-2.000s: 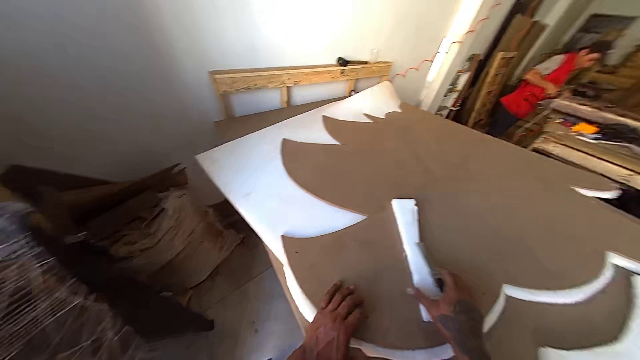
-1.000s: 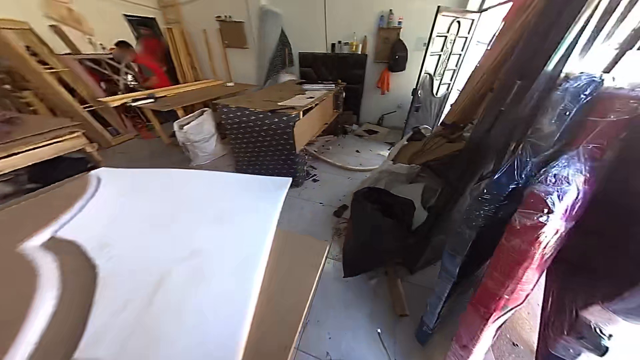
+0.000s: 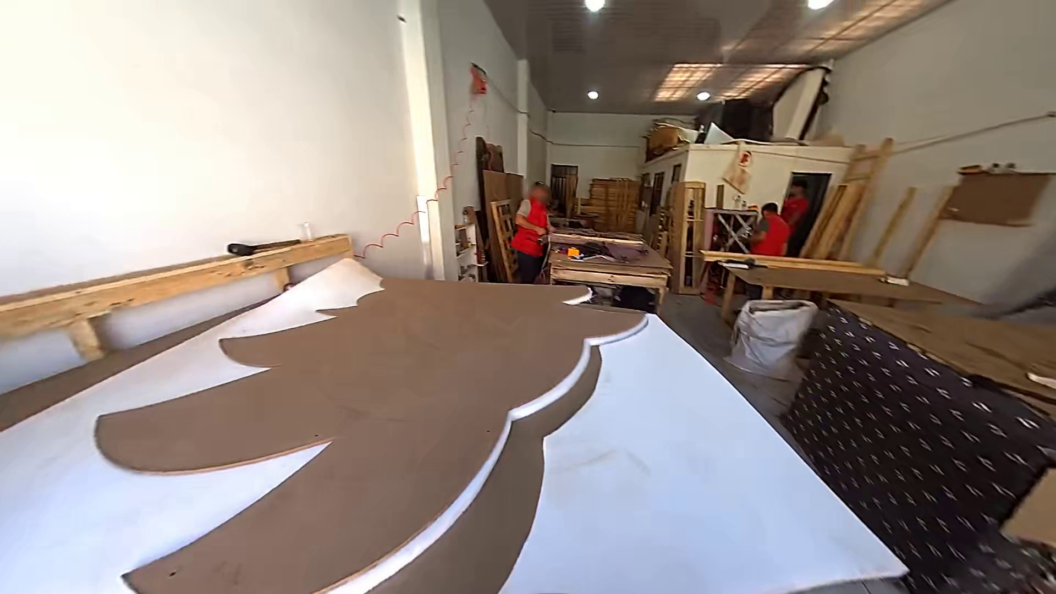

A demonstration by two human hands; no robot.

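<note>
Neither my left hand nor my right hand shows in the head view. A large brown board with scalloped, pointed edges, shaped like a tree, lies flat in front of me. White foam sheet shows on both sides of it. Along the board's right edge runs a white foam rim, with a brown surface visible between that rim and the sheet on the right.
A wooden frame rail stands along the left wall, with a black-headed tool on it. To the right are a patterned dark fabric and a white sack. Several people in red work farther back, one by a wooden workbench.
The view has swung widely. Two seconds ago my left hand rested on the brown board and my right hand held a white foam strip; both hands are now out of view.
</note>
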